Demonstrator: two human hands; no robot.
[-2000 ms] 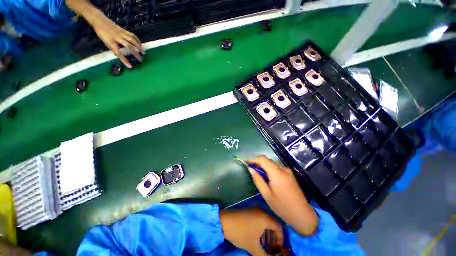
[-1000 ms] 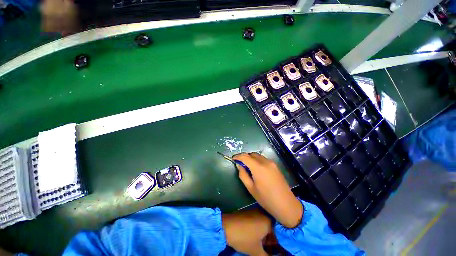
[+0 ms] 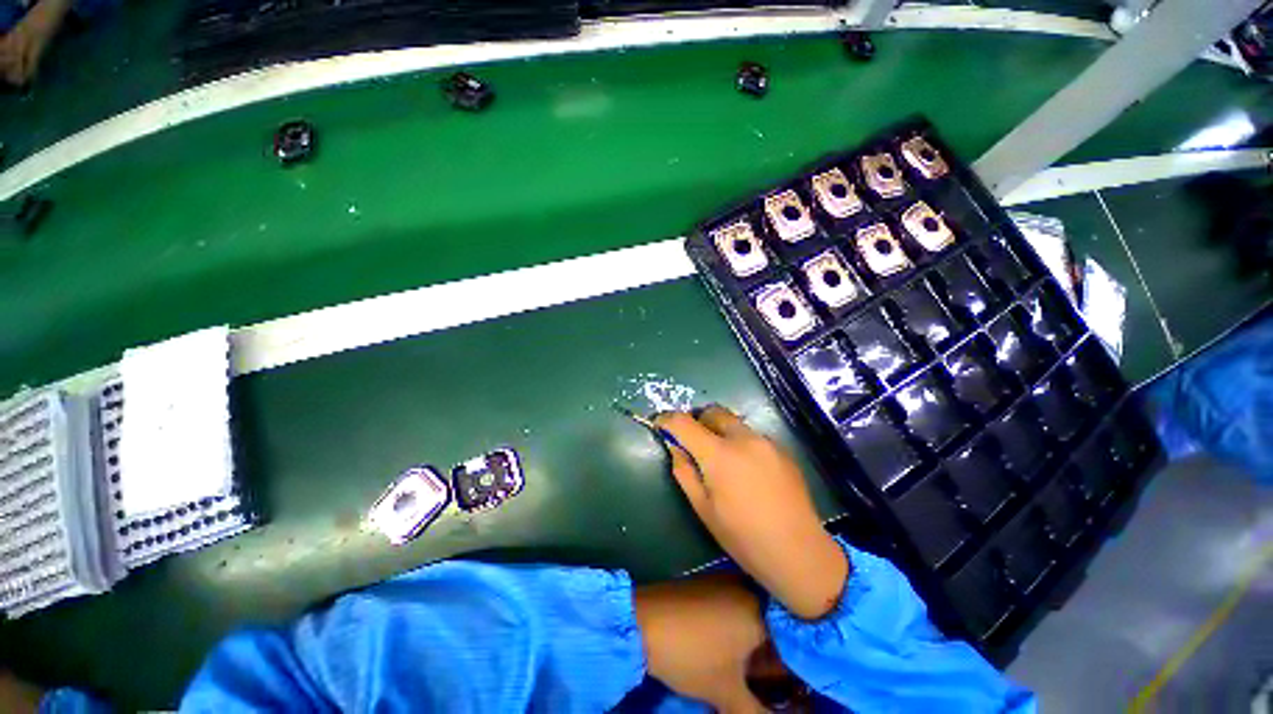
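My right hand (image 3: 747,495) holds slim tweezers (image 3: 644,420) like a pen, their tip at the near left edge of a scatter of tiny clear-white specks (image 3: 667,392) on the green bench. The tip is too small to tell if it grips a speck. My left hand (image 3: 698,653) is at the bottom edge, its fingers mostly hidden; a dark reddish housing (image 3: 776,681) shows in it, partly cut off. On the bench lie a pale-faced housing piece (image 3: 411,505) and a dark housing (image 3: 487,480), side by side.
A black blister tray (image 3: 963,523) on the right holds several coppery housings (image 3: 785,310) in its two far rows. Beyond the white rail (image 3: 461,303), dark units (image 3: 295,141) sit on the green belt. A white sheet (image 3: 176,423) covers part of the ridged tray at left. Another person's hand shows top left.
My right hand has moved the tweezers left and up to the specks. The belt units have shifted right in view. The other person's hand has drawn away from the belt.
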